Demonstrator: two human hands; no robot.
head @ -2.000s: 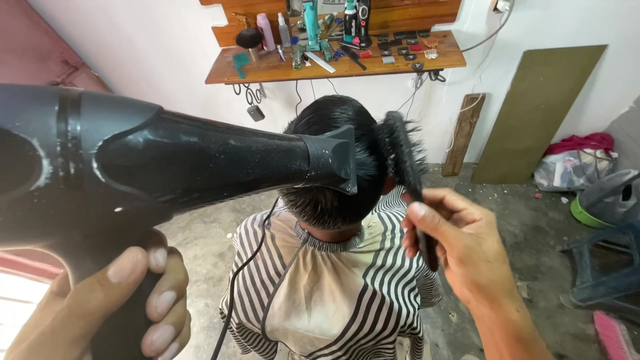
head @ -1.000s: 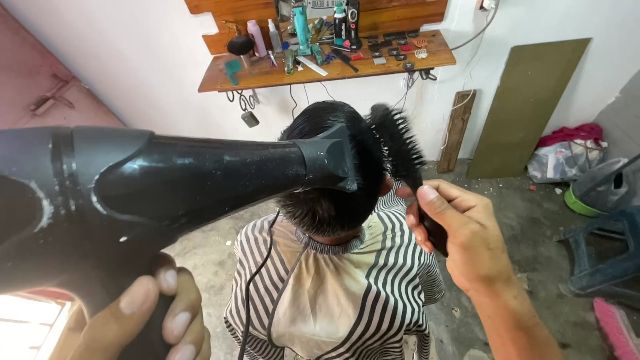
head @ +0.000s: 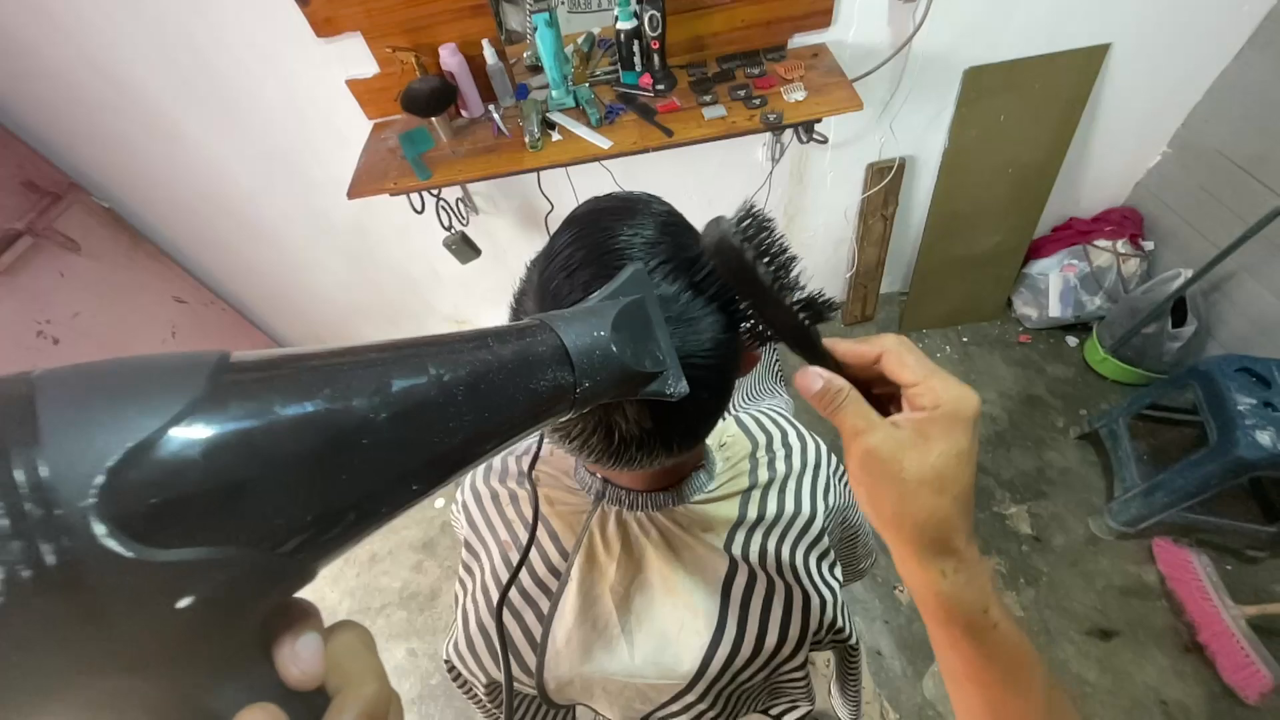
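Observation:
My left hand [head: 335, 665] grips the handle of a black hair dryer [head: 340, 440], which fills the left of the view. Its flat nozzle [head: 630, 335] is at the back of a seated person's head, over short dark hair [head: 620, 235]. In my right hand [head: 900, 430] is a black hairbrush [head: 765, 285], its back turned toward the head and its bristles facing up and right. The brush overlaps the right side of the head; whether it touches the hair I cannot tell. A black-and-white striped cape [head: 640, 600] with a beige panel covers the person's shoulders and back.
Ahead, a wooden shelf [head: 660, 135] holds clippers, bottles, a comb and clipper guards. A cord [head: 515, 590] hangs over the cape. Rightward are a leaning olive board [head: 1005, 190], a wooden plank [head: 873, 240], plastic bags [head: 1080, 280], a blue stool [head: 1190, 430] and a pink broom [head: 1210, 620].
The brush's bristles pointed toward the right and upper right earlier too, but its head now leans further left over the hair. The dryer remains in my left hand, its nozzle still by the head.

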